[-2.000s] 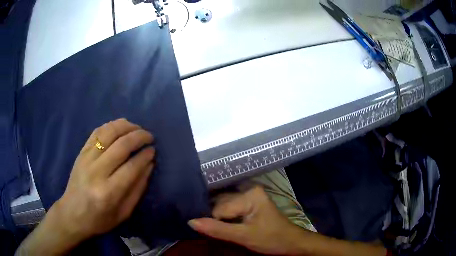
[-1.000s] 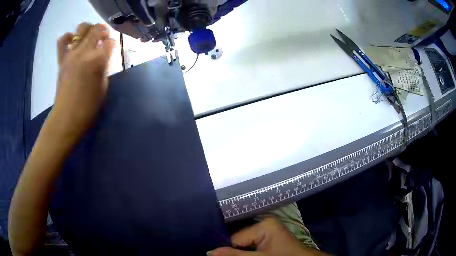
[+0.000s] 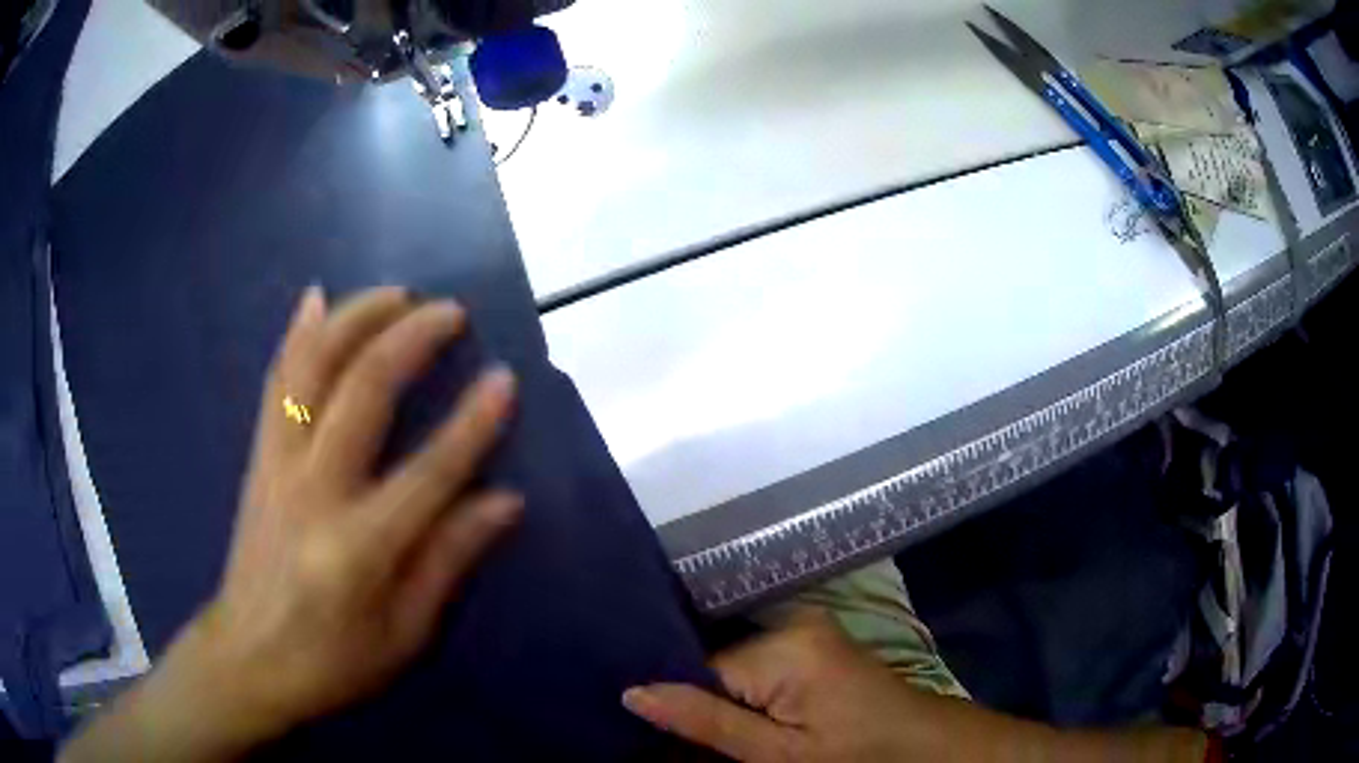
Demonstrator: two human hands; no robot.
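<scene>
A dark navy garment panel (image 3: 194, 254) lies over the left of the white machine table, its top edge under the presser foot (image 3: 447, 116). My left hand (image 3: 365, 514), with a gold ring, lies palm down on the panel with its fingers spread. My right hand (image 3: 790, 689) pinches the panel's right edge beyond the table's front edge, thumb on top and fingers below. The panel's far lower part runs out of the picture.
The blue knob (image 3: 517, 67) hangs right of the needle. Snips with blue handles (image 3: 1110, 146) lie at the right beside paper tickets (image 3: 1215, 167). The edge ruler (image 3: 954, 485) runs along the front. Dark cloth (image 3: 33, 447) is at the far left; striped cloth (image 3: 1245, 567) hangs lower right.
My left hand has come down from beside the machine head onto the panel. The panel now reaches further past the presser foot. My right hand still holds its edge.
</scene>
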